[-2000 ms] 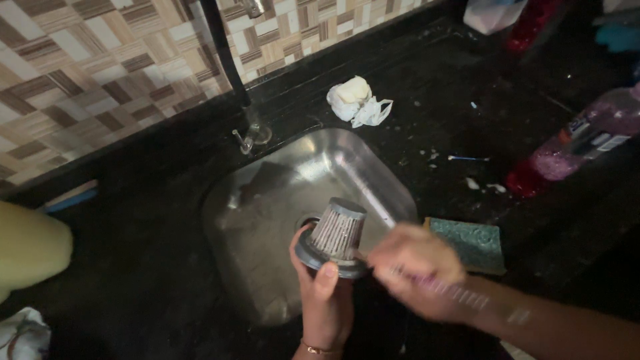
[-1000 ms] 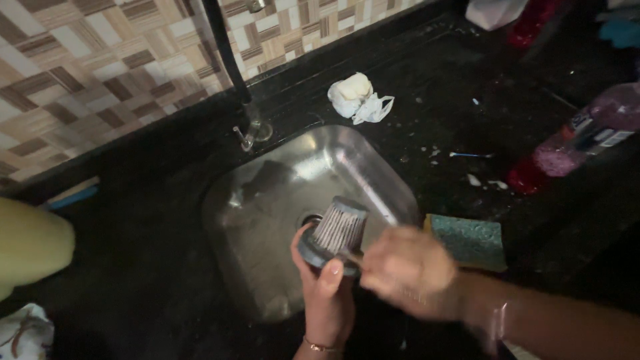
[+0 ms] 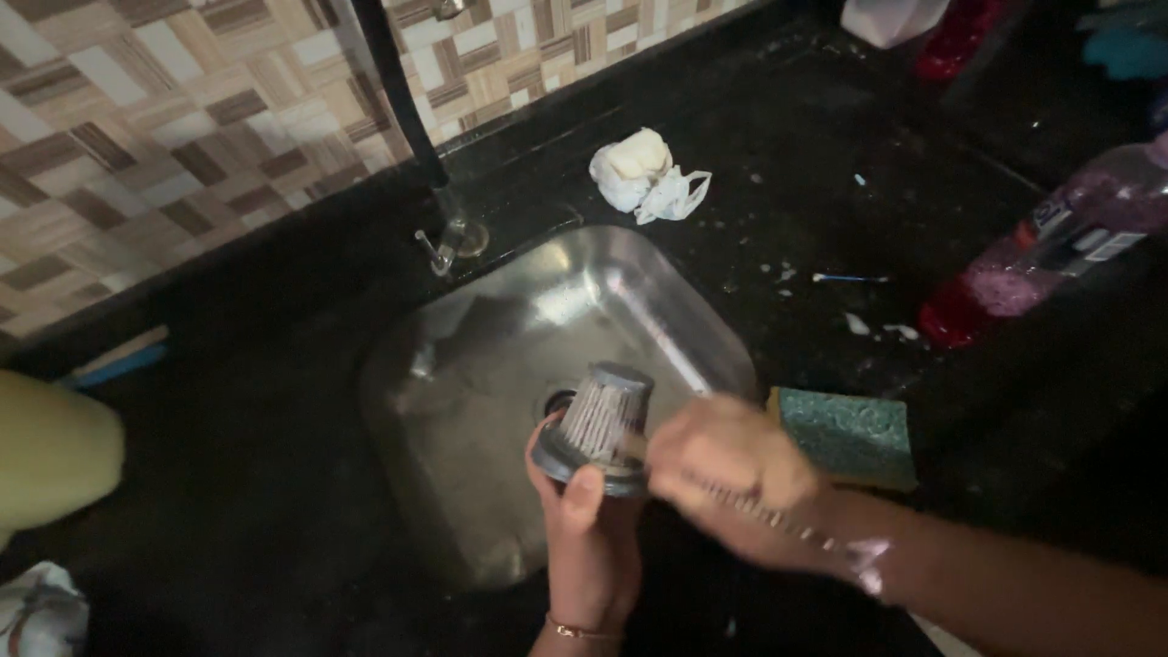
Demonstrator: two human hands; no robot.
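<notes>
My left hand grips the dark rim of a cone-shaped pleated filter, its narrow grey end up, above the stainless steel sink. The pleats look pale with darker dirt between them. Blurred by motion, my right hand is closed at the filter's right side; a thin stick-like tool seems to stick out of its fingers toward the pleats, but its kind cannot be told. The sink drain shows partly behind the filter.
Right of the sink lies a green and yellow scouring sponge. Behind it are a cotton swab, white scraps and a bottle with red liquid. A faucet and white plastic bag stand at the back; a yellowish container is left.
My right hand has shifted slightly about the filter's side and stays blurred. My left hand holds the filter in nearly the same place.
</notes>
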